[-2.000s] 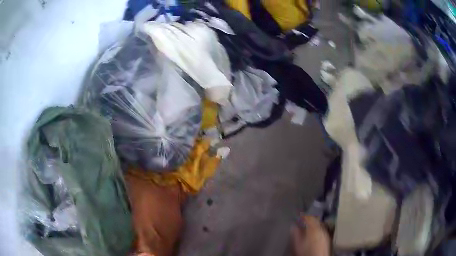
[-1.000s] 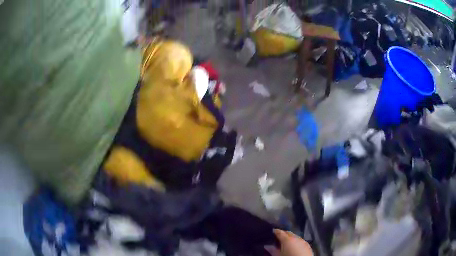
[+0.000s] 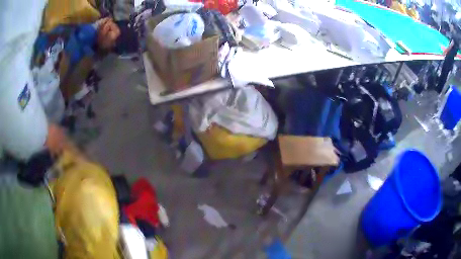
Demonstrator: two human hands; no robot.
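Note:
Neither of my hands can be made out. A yellow cloth bundle (image 3: 86, 207) lies at the lower left, with red cloth (image 3: 142, 202) beside it. A wooden stool (image 3: 308, 150) stands near the middle. A tall blue bin (image 3: 404, 197) leans in the picture at the lower right. An open cardboard carton (image 3: 184, 63) sits on the corner of a white table (image 3: 298, 63), with a white and blue plastic bag (image 3: 179, 29) in its top. A blurred skin-toned patch (image 3: 58, 141) shows above the yellow bundle; I cannot tell what it is.
A white and yellow sack (image 3: 235, 121) lies under the table corner. Dark bundles (image 3: 371, 121) lie beneath the table. A white sack (image 3: 20, 96) and green cloth (image 3: 25, 217) fill the left edge. Scraps (image 3: 213, 215) litter the grey floor. A turquoise surface (image 3: 394, 25) is at the upper right.
The view has swung up and right, bringing the carton and white table into sight. The yellow bundle now sits lower left. The hand at the bottom edge has left the picture.

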